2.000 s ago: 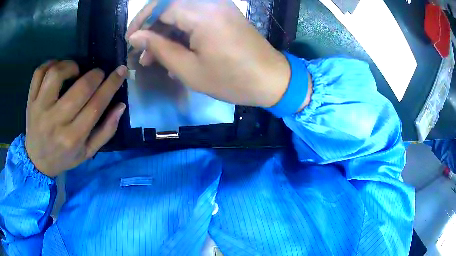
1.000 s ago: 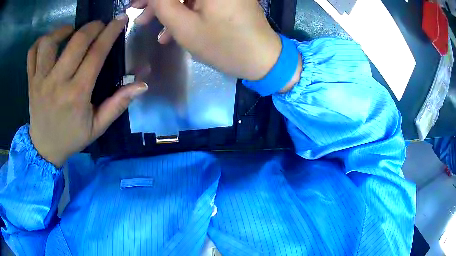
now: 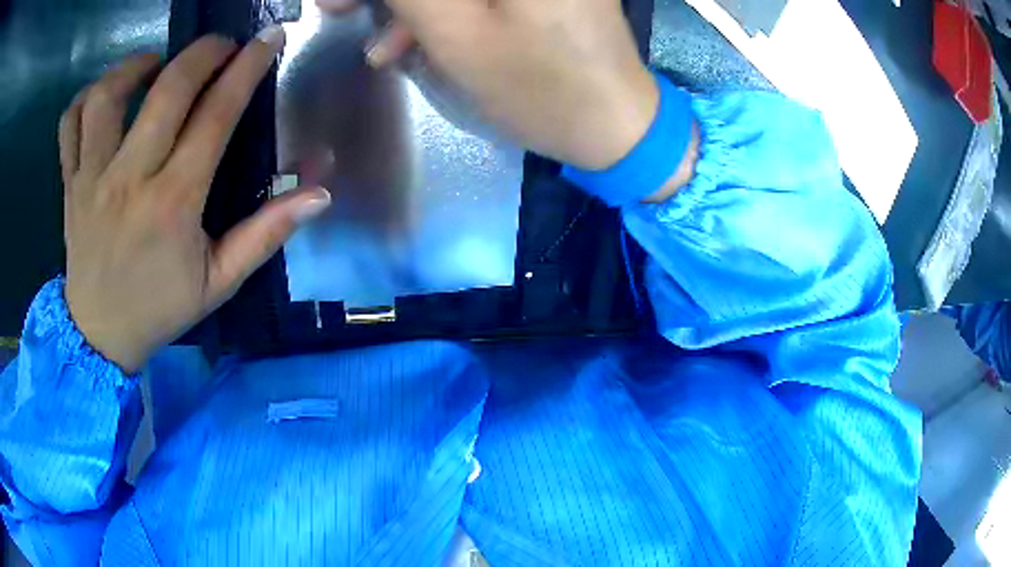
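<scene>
A black-framed opened device lies in front of me, with a large shiny silver rectangle filling its middle. A small white piece sits at the silver area's left edge. A tiny gold strip lies below it. My left hand rests spread on the device's left side, index fingertip at the upper left edge and thumb over the silver. My right hand is above the silver area's top, cut off by the upper edge and blurred. No tool can be made out in it. A blue wrist strap is on my right wrist.
A white backing sheet lies on the dark-green mat at the right. Beyond it are a red box and a translucent strip. My blue sleeves and coat fill the lower part.
My right hand has moved up toward the picture's top edge and slightly right over the last second. My left hand has moved up since two seconds ago, its thumb now over the silver.
</scene>
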